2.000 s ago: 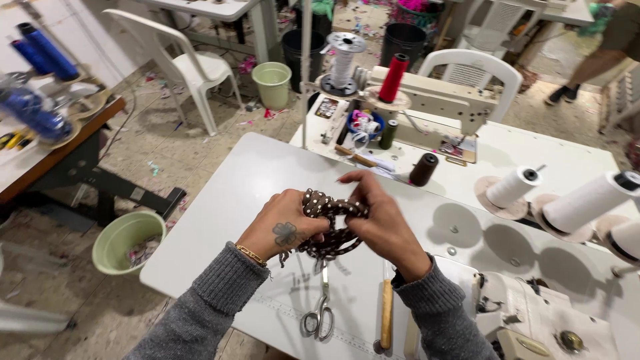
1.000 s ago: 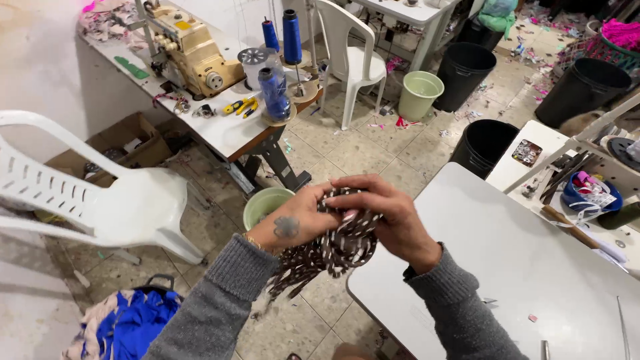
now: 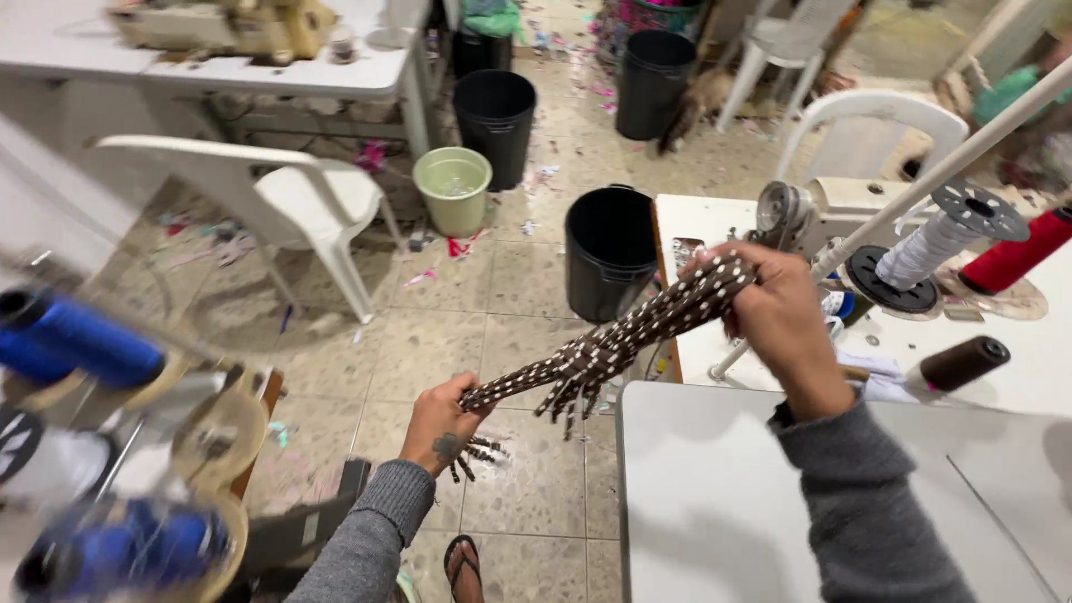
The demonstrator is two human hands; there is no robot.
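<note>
A bundle of brown fabric strips with white dots (image 3: 636,335) is stretched diagonally between my hands, above the tiled floor. My left hand (image 3: 444,423) grips its lower left end, and several loose strip ends stick out below that fist. My right hand (image 3: 775,310) is closed on the upper right end, beside the sewing table. Near the middle the strips cross in what looks like a knot or wrap, with short ends hanging under it. Part of the bundle is hidden inside both fists.
A white table (image 3: 720,494) lies below my right forearm. Behind it stand a sewing machine (image 3: 871,201), a white thread spool (image 3: 934,251) and a brown thread cone (image 3: 963,364). Black bins (image 3: 611,251), a green bucket (image 3: 452,193) and a white plastic chair (image 3: 318,201) stand on the floor. Blue thread cones (image 3: 109,347) are at left.
My hands have moved apart, and the bundle, gathered in a coil between them earlier, is now drawn out lengthwise. The view has swung left, then partly back.
</note>
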